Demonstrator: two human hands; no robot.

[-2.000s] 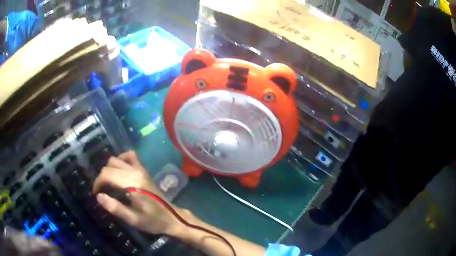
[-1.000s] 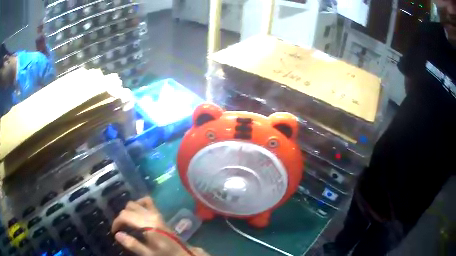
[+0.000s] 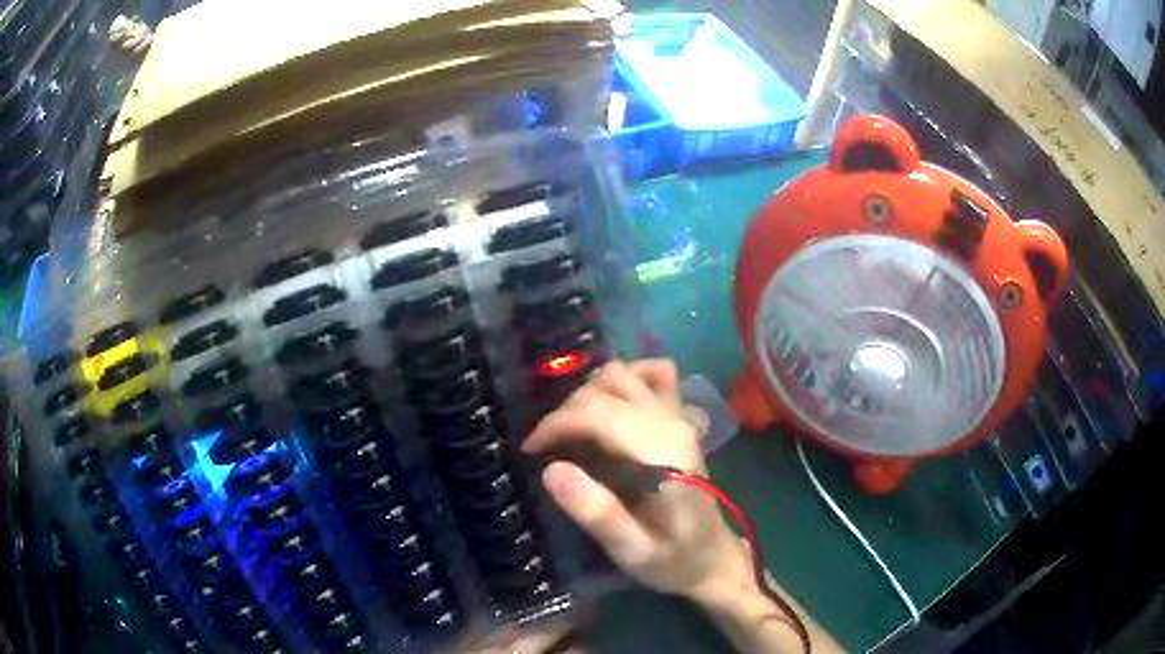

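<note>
A clear blister tray (image 3: pixel 371 275) with columns of black components (image 3: pixel 415 265) fills the left and middle. A yellow label (image 3: pixel 119 368), a blue glow (image 3: pixel 211 466) and a red light (image 3: pixel 560 364) show through it. My right hand (image 3: pixel 632 479) is over the tray's right columns, its fingers closed on a dark test probe (image 3: pixel 639 475) with a red lead (image 3: pixel 735 511) trailing over the wrist. The probe tip is hidden by the fingers. A blurred strip of skin at the bottom edge seems to be my left hand (image 3: pixel 524 635); its fingers cannot be made out.
An orange animal-face fan (image 3: pixel 882 345) with a white cord (image 3: pixel 850 524) stands right on the green bench top (image 3: pixel 818 575). A small clear box (image 3: pixel 709 411) is beside my right hand. Cardboard sheets (image 3: pixel 371 77) and a blue bin (image 3: pixel 722 128) are behind. Stacked trays (image 3: pixel 1086 383) stand far right.
The view has swung left and down, so the tray shows more fully and the fan sits further right. The dark-clothed person has left the clear view. My right hand still holds the probe.
</note>
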